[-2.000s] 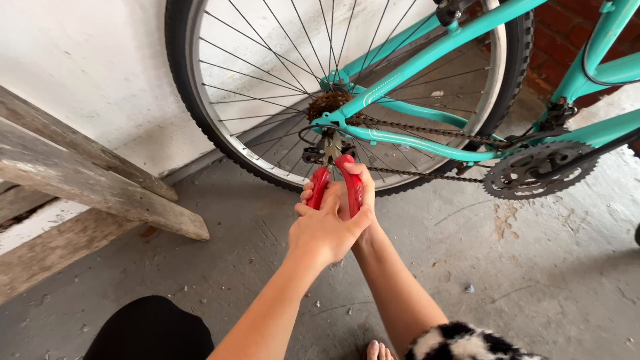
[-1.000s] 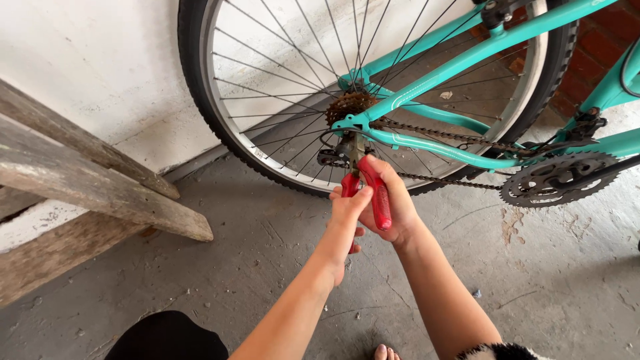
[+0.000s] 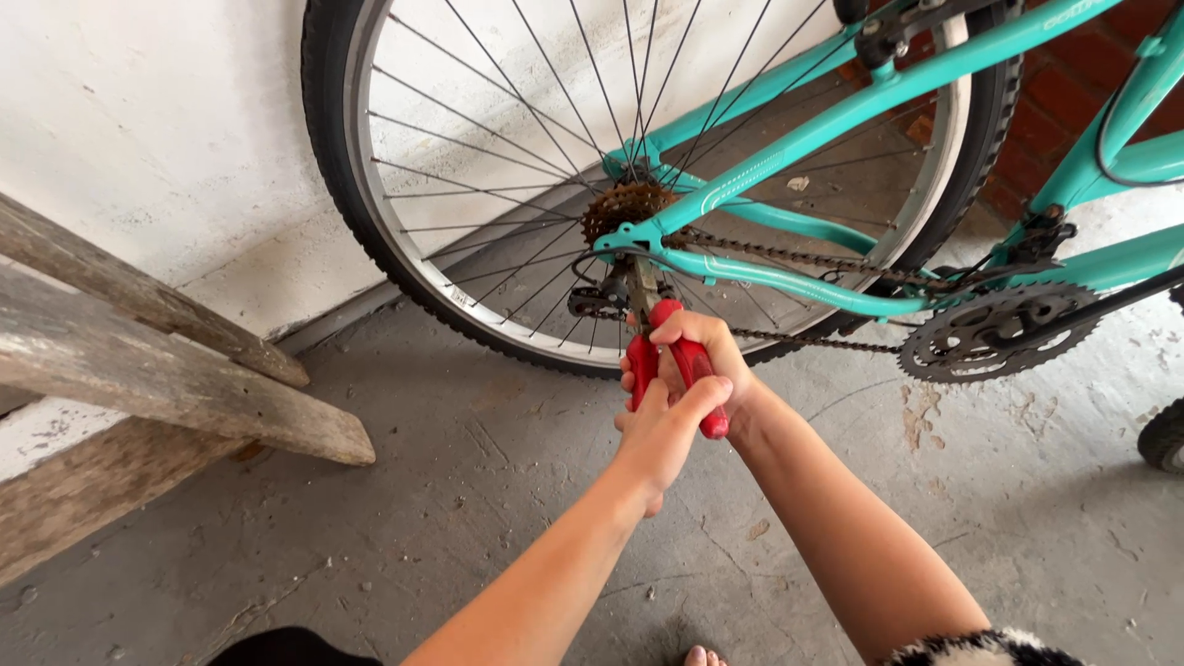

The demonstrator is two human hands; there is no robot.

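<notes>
Red-handled pliers (image 3: 689, 365) point up at the rear axle area of a turquoise bicycle frame (image 3: 768, 162). My left hand (image 3: 661, 430) is closed around the handles from below, its thumb lying toward the right handle. My right hand (image 3: 717, 347) grips the right handle. The metal jaws (image 3: 640, 282) meet the parts just below the rear dropout; what exactly they grip is hidden. Beside them is the rear derailleur (image 3: 597, 301), with the rusty cassette (image 3: 624, 211) above. The chain (image 3: 814, 340) runs right to the chainring (image 3: 999, 333).
The rear wheel's tire (image 3: 338, 157) stands near a white wall (image 3: 166, 120). Weathered wooden beams (image 3: 185, 384) reach in from the left. At the right edge is a small black wheel (image 3: 1164, 437). Bare toes (image 3: 703, 657) show on the grey concrete floor (image 3: 444, 555).
The pliers' handles, wide apart two seconds ago, are now closer together. My hands have shifted their hold on them. The view has moved slightly.
</notes>
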